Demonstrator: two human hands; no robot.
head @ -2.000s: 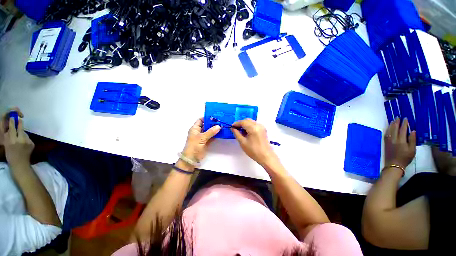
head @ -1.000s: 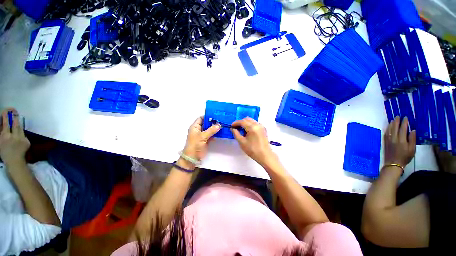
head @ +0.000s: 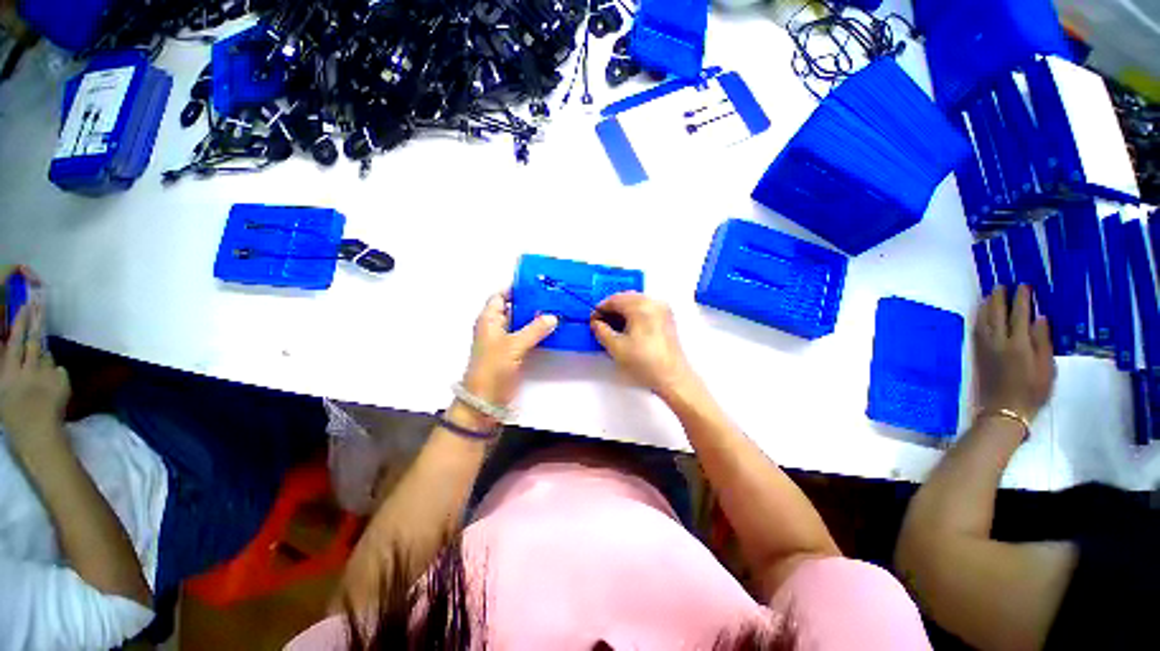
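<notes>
A blue insert tray (head: pixel 573 274) lies in front of me on the white table. My left hand (head: pixel 511 341) grips its left end, thumb on top. My right hand (head: pixel 636 333) pinches a black cable (head: pixel 569 291) over the tray's right half. The cable's connector end lies at the tray's upper left and the lead runs slantwise to my right fingers. The rest of the cable is hidden by my right hand. A filled tray (head: pixel 277 246) lies at the left, its black coil sticking out on the right.
A cable heap (head: pixel 420 76) lies at the far side. An open printed sleeve (head: pixel 687 125), a leaning tray stack (head: pixel 859 159), a small tray pile (head: pixel 772 277) and a flat tray (head: pixel 915 366) are to the right. Retail boxes (head: pixel 1081 274) and neighbours' hands are at both sides.
The cable now runs more visibly slantwise across the tray. My right hand has shifted slightly left and up. The dark cable end that showed right of my right hand is out of sight.
</notes>
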